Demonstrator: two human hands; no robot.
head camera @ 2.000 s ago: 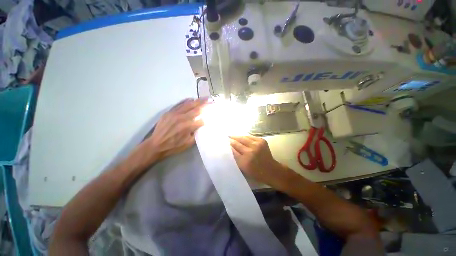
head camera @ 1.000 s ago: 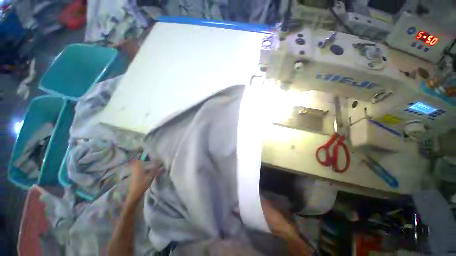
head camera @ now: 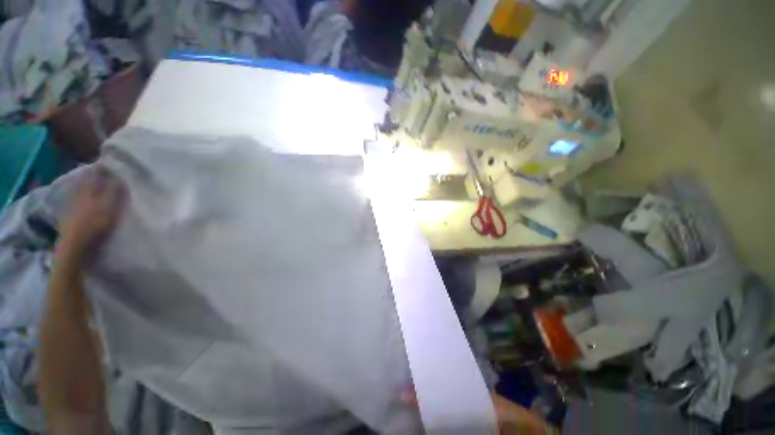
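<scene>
A large grey fabric panel (head camera: 263,263) is spread over the table's front and down towards the lap. A long white strip (head camera: 433,323) runs along its right edge from the bright lamp glare down to the bottom. My left hand (head camera: 92,208), slightly blurred, holds the panel's far left edge. My right hand (head camera: 510,418) is at the bottom edge, mostly hidden by the strip, so its grip cannot be seen. The glare hides the needle area of the sewing machine (head camera: 493,127).
Red-handled scissors (head camera: 489,219) and blue thread snips (head camera: 537,226) lie right of the needle area. A white roll (head camera: 486,287) hangs below the table edge. Grey cut pieces (head camera: 680,280) are piled at right. A turquoise bin (head camera: 21,161) and a pink bin (head camera: 102,106) stand at left.
The view has shifted. My left hand has moved from the needle area, down to the cloth, then up to the panel's left edge. The panel is now spread flatter. My right hand has moved down along the strip.
</scene>
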